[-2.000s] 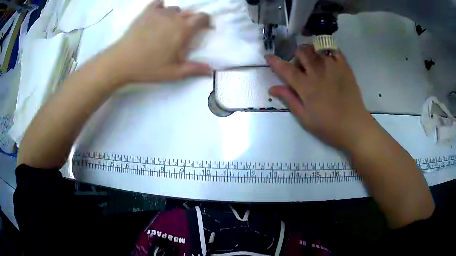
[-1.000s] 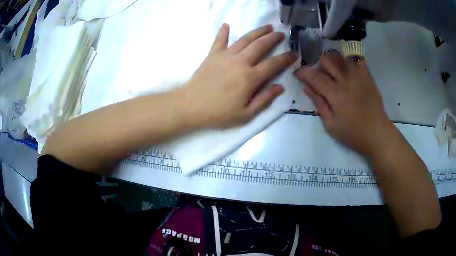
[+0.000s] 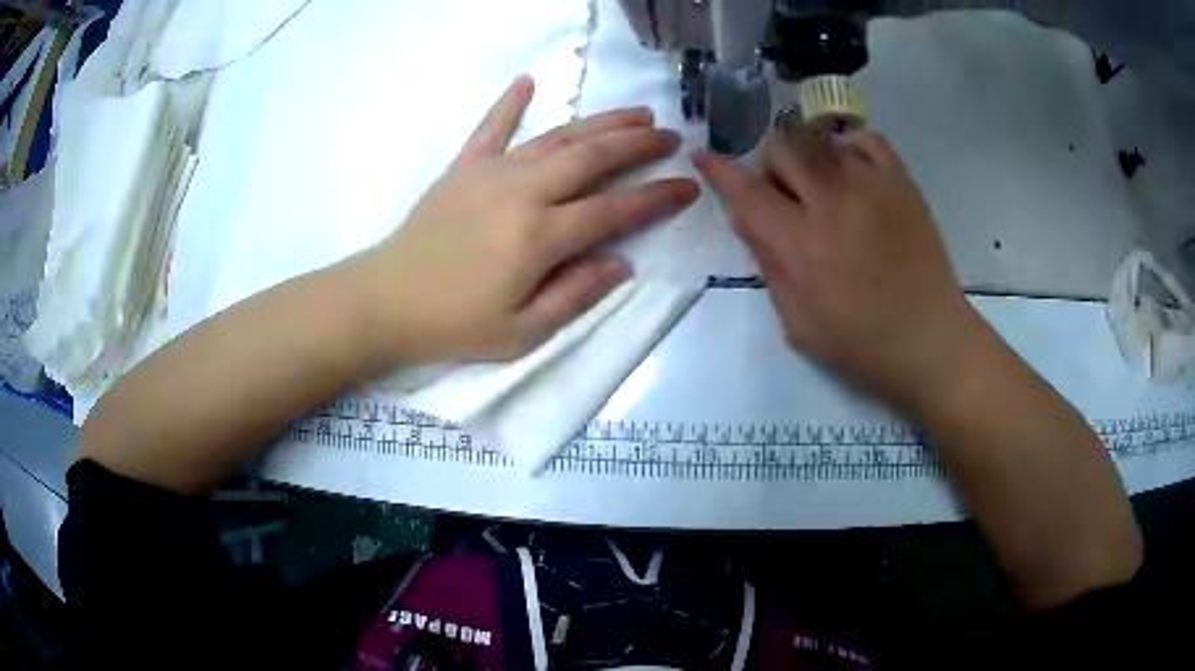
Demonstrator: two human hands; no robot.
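A white fabric piece [image 3: 577,380] lies on the sewing table, partly under the machine head, its folded corner reaching the ruler. My left hand [image 3: 524,243] lies flat on the fabric with fingers spread, fingertips left of the presser foot [image 3: 695,85]. My right hand [image 3: 839,243] is just right of the presser foot, its index fingertip at the fabric's edge; its other fingers are bent near the cream thread tension knob [image 3: 834,100]. Whether its fingers pinch cloth is hidden.
A thick layered stack of cream-white pieces [image 3: 118,236] is at the left. Flat white pieces [image 3: 328,131] lie behind my left arm. A crumpled scrap [image 3: 1153,317] is at the far right. The printed ruler [image 3: 786,459] runs along the front edge.
The fabric has come toward me over the bed and turned, its corner now at the ruler. My left hand went from the back left to beside the needle, spreading flat. My right hand stays near the foot.
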